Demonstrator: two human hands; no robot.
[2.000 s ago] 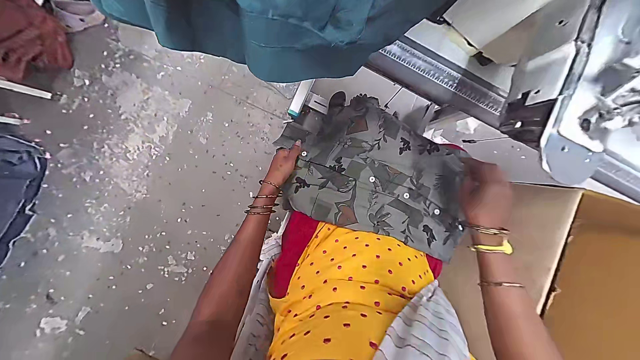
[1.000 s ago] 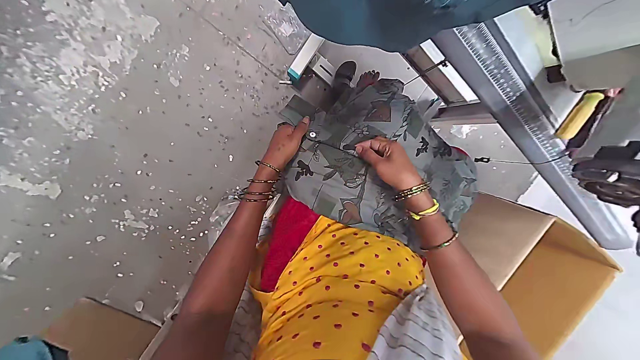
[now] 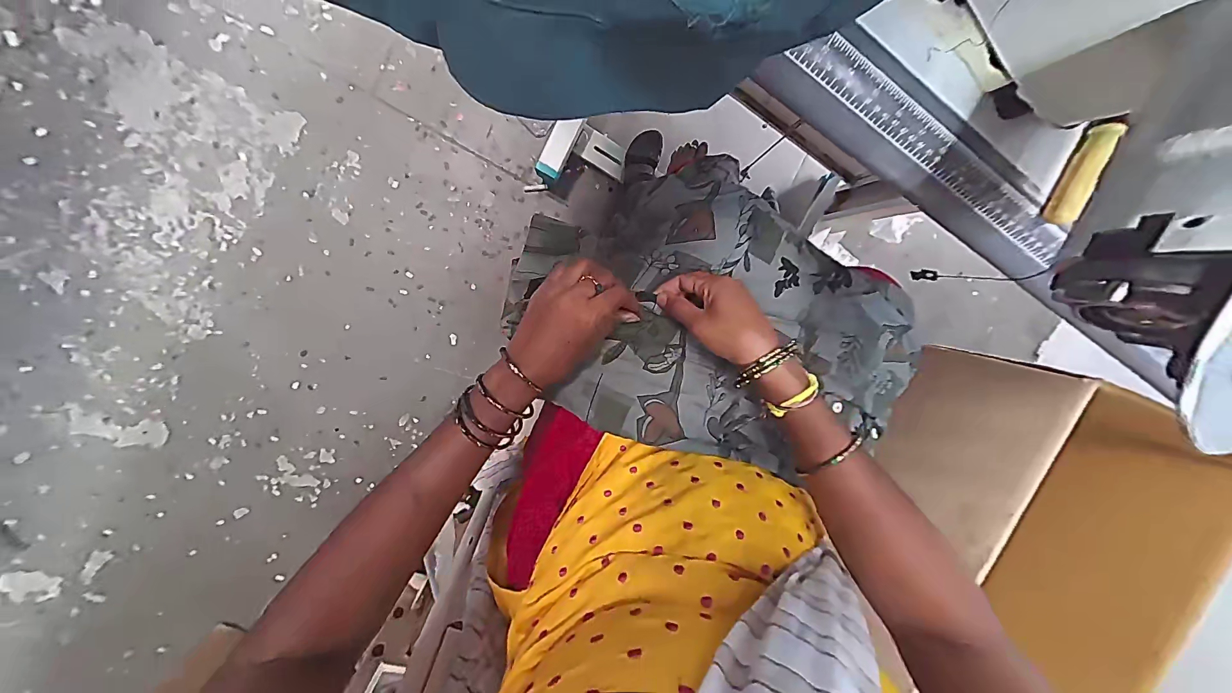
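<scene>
A grey-green leaf-print garment [image 3: 664, 385] lies spread over my lap, with a few buttons near its right side. My left hand [image 3: 573, 318] pinches a fold of its cloth near the upper left part. Close beside it, my right hand [image 3: 717, 313] grips the same fold between thumb and fingertips. The fingertips of both hands are a small gap apart, with a dark bit of the cloth between them. What lies beneath the fingers is hidden.
Teal cloth [image 3: 616, 67] hangs at the top. A metal rail with a ruled scale [image 3: 924, 144] and machine parts [image 3: 1126, 289] stand at the right, above an open cardboard box [image 3: 991, 433]. A foot and a dark shoe [image 3: 643, 152] show beyond the garment. The floor [image 3: 241, 289] is speckled.
Two seconds ago my right hand was at the garment's right edge; it has moved left beside my left hand. The button seen by my left fingers one second ago is now out of sight.
</scene>
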